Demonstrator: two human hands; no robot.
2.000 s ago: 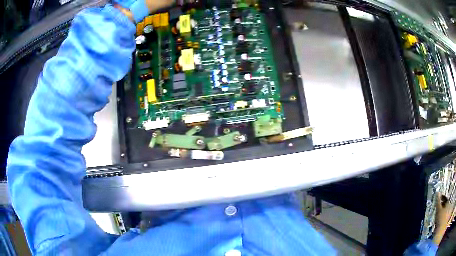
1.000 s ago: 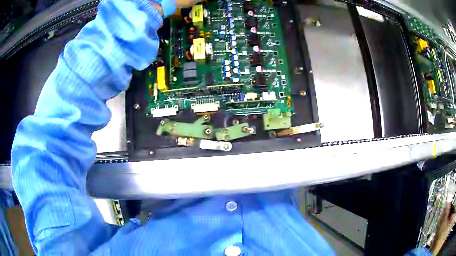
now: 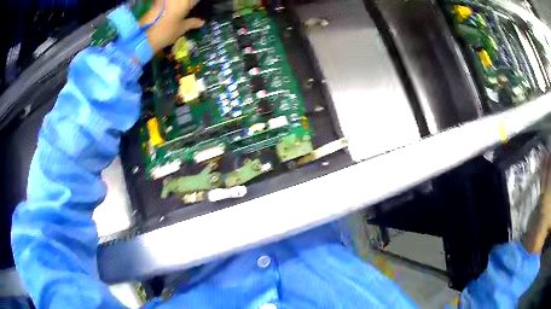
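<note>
The green circuit board (image 3: 205,114) lies in a black carrier (image 3: 332,130) in front of me. It bears yellow blocks, small blue and white parts and white connectors on its near edge. My left hand (image 3: 171,25) is over the board's far left corner, with the thumb pointing right. Its fingertips are cut off by the top edge, so what it holds cannot be told. My right hand (image 3: 542,208) is a blurred patch at the right edge, beside the bin of silvery-white strips (image 3: 521,181). Its fingers cannot be made out.
Dull green clamps (image 3: 196,182) sit on the carrier's near side. The silver conveyor rail (image 3: 284,220) runs across in front of my body. A shiny metal plate (image 3: 362,78) lies right of the carrier. A second populated board (image 3: 501,60) is at the upper right.
The view has tilted, and the board and rail now slant. More of my left hand shows at the top. More of my right sleeve shows, and the right hand is higher in view.
</note>
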